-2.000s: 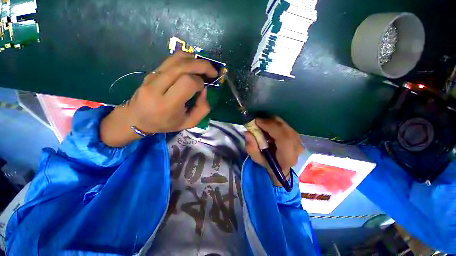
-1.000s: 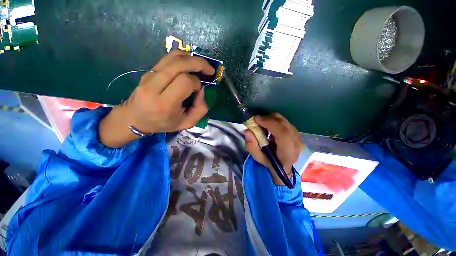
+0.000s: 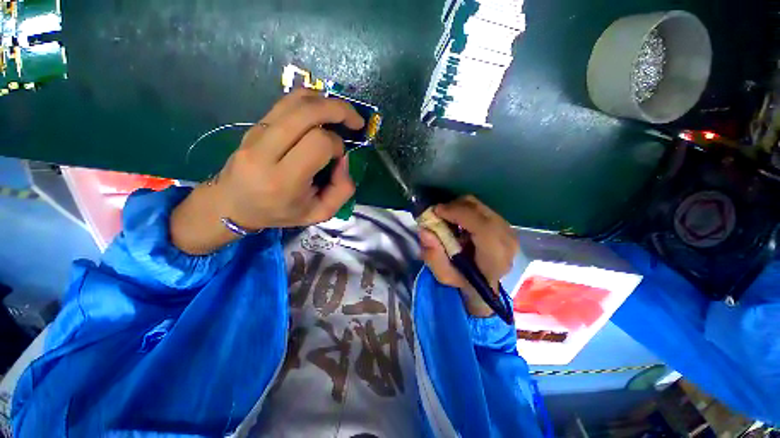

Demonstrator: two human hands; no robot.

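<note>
My left hand [image 3: 286, 162] rests over a dark LCD module [image 3: 363, 128] with a white edge and an orange-gold strip at its right end. A yellow flex cable [image 3: 295, 77] sticks out beyond the fingers. Thin solder wire [image 3: 214, 131] curves out left of this hand; its working end is hidden by the fingers. My right hand [image 3: 472, 244] holds a soldering iron [image 3: 440, 233] by its tan wrapped grip. The iron's thin tip points up-left, close to the module's orange strip; whether it touches is unclear.
A stack of white-edged LCD modules [image 3: 475, 64] lies right of the work. A round whitish cup [image 3: 609, 73] with silvery material stands farther right, near a dark fan [image 3: 703, 217]. Green boards [image 3: 38, 43] lie far left. Red-and-white sheets [image 3: 564, 304] lie along the front edge. A blue sleeve [image 3: 676, 334] shows at right.
The iron's tip has moved slightly down from the module's orange strip. The stack, cup and fan appear shifted a little left in the view. My left hand stays over the module.
</note>
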